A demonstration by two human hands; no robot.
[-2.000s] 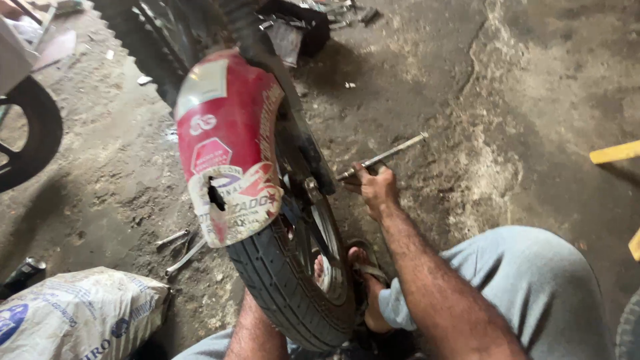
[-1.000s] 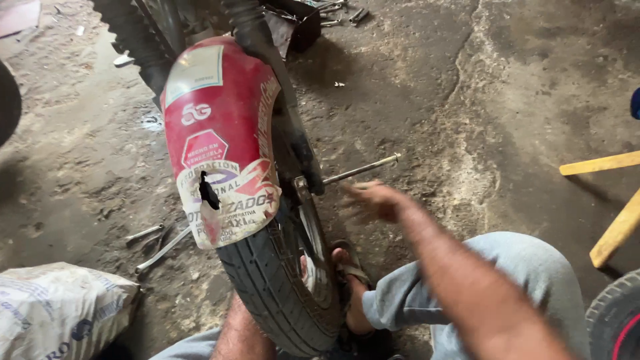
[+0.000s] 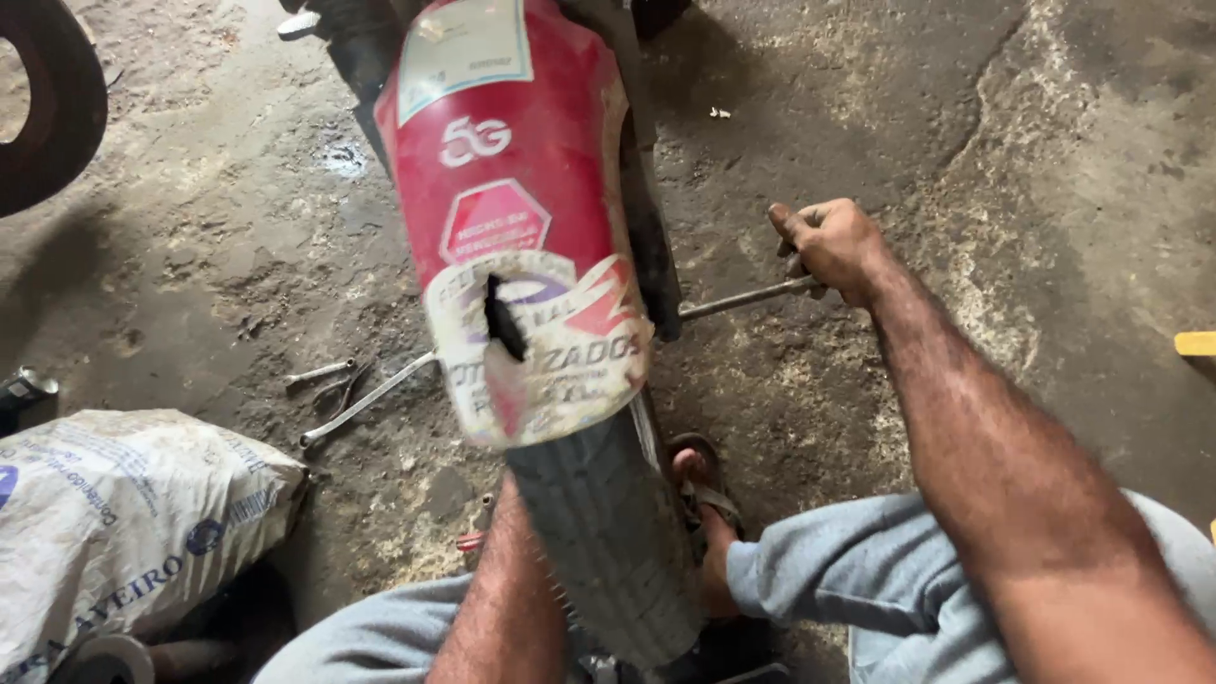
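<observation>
My right hand (image 3: 836, 249) is closed around the outer end of a thin metal rod (image 3: 746, 299), probably the wheel axle, which sticks out at the lower end of the motorcycle's fork leg (image 3: 655, 237). The red and white front fender (image 3: 522, 228), cracked open near its lower edge, covers the top of the front tire (image 3: 608, 532). My left forearm runs down beside the tire; my left hand is hidden. A metal wrench (image 3: 366, 399) lies left of the fender, partly behind it.
A printed white sack (image 3: 142, 532) lies at the lower left, with a dark can (image 3: 28, 388) behind it. Small tools (image 3: 318, 373) rest on the stained concrete floor. Another wheel (image 3: 71, 104) stands at the upper left. My sandaled foot (image 3: 703, 484) is right of the tire. A yellow bar (image 3: 1194, 343) shows at the right edge.
My right hand was off the rod with its fingers extended one second ago; now it grips the rod's outer end. The view has moved closer to the fender.
</observation>
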